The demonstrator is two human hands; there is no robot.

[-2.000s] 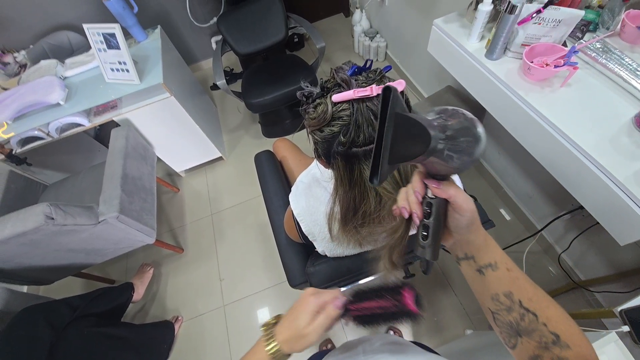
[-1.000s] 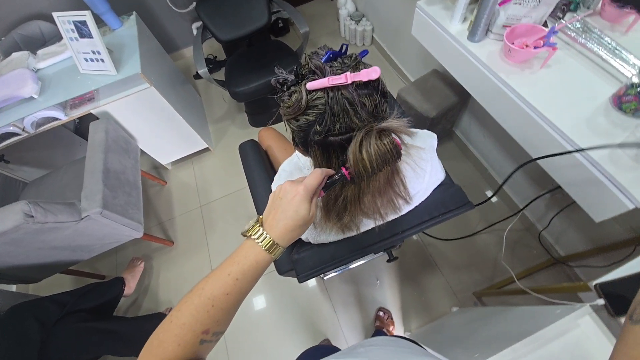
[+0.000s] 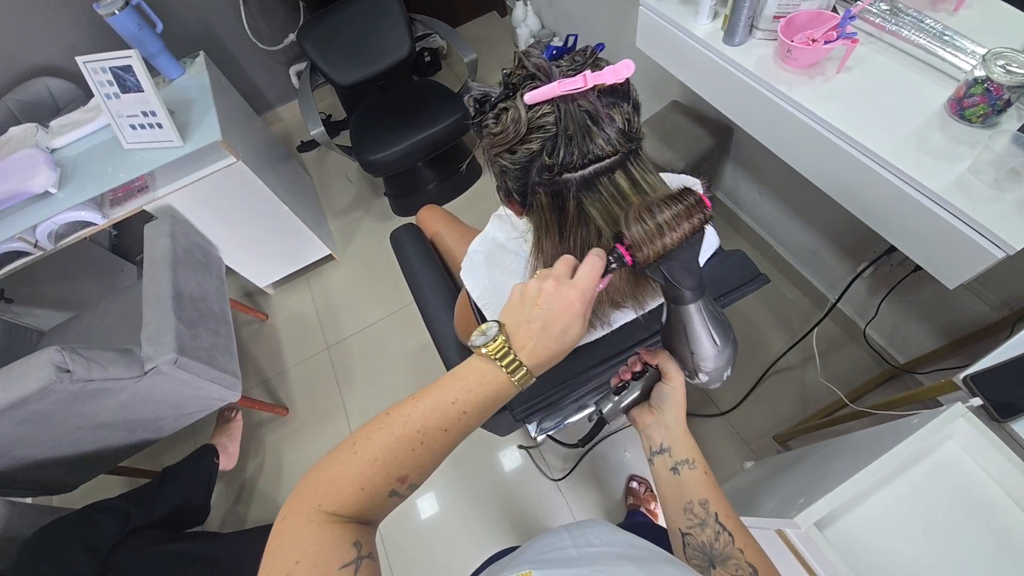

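Note:
My left hand (image 3: 560, 308) is closed around the handle of a round hairbrush (image 3: 664, 228), with a section of the seated person's hair wrapped over its barrel. My right hand (image 3: 658, 392) grips the handle of a grey hair dryer (image 3: 698, 332), whose black nozzle lies just below the brush. The person's damp hair (image 3: 572, 136) is parted across the back. A pink clip (image 3: 580, 82) and blue clips (image 3: 562, 48) hold the upper hair. A white towel (image 3: 500, 256) covers the person's shoulders.
An empty black salon chair (image 3: 408, 120) stands ahead. At right is a white counter (image 3: 808, 104) with a pink bowl (image 3: 804, 54) and a candy jar (image 3: 982, 92). Dryer cables (image 3: 788, 352) cross the floor. A grey armchair (image 3: 184, 312) and another person's foot (image 3: 227, 438) are at left.
Two seconds ago the dryer was raised right of the head; now it is low beneath the brush. The brush has moved from below the chair up into the hair.

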